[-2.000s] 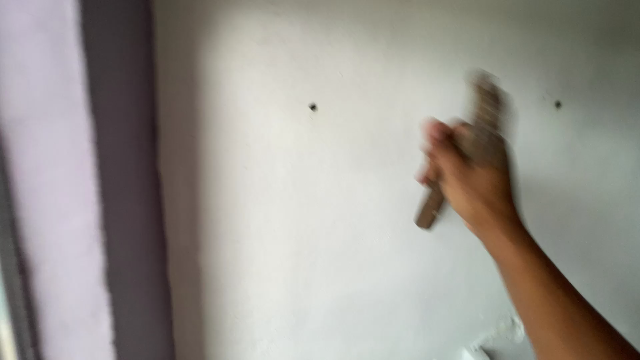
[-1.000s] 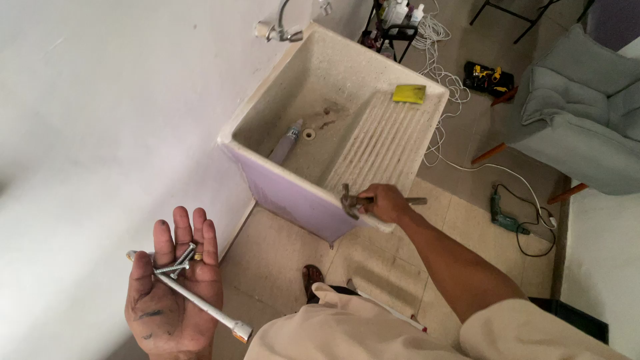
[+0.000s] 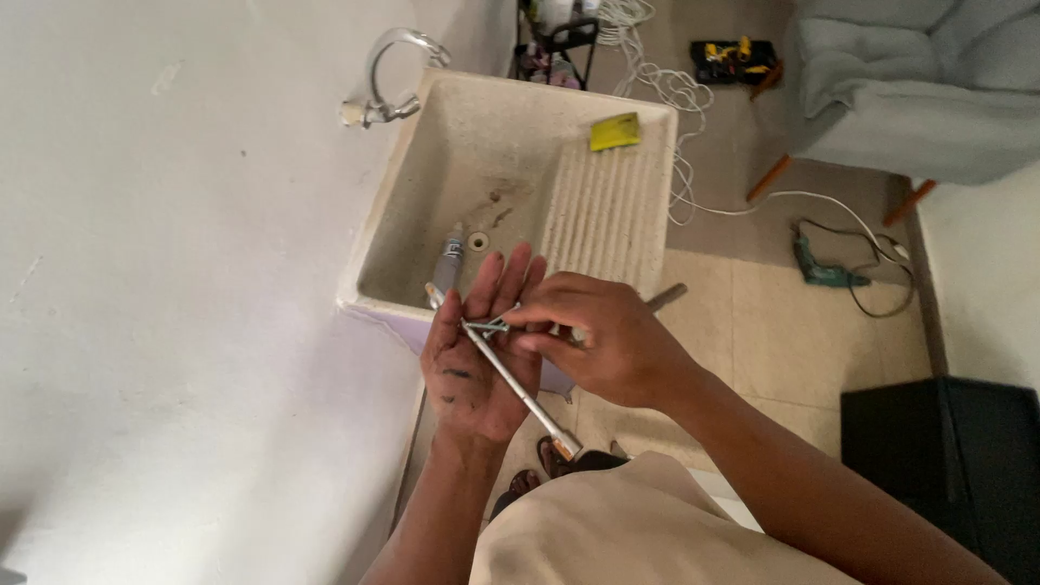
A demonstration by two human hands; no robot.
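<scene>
My left hand (image 3: pixel 483 366) is palm up, fingers spread, holding a metal socket wrench (image 3: pixel 520 388) that lies diagonally across the palm. Several metal screws (image 3: pixel 490 327) lie by the base of its fingers. My right hand (image 3: pixel 613 337) reaches in from the right, its thumb and fingertips at the screws; whether it pinches one cannot be told. From behind that hand sticks out the handle of a hammer (image 3: pixel 668 298); its head is mostly hidden in the hand.
Ahead stands a laundry sink (image 3: pixel 670 187) with a tube (image 3: pixel 448 260) and a yellow packet (image 3: pixel 615 132). A faucet (image 3: pixel 380 110) is on the left wall (image 3: pixel 203 244). Right are a grey armchair (image 3: pixel 902 122), a corded drill (image 3: pixel 825 264), a white cable (image 3: pixel 686 175) and a black box (image 3: pixel 934 447).
The view has swung down from the wall. Since one second ago, my right hand has moved left from the sink's edge to the screws in my left palm.
</scene>
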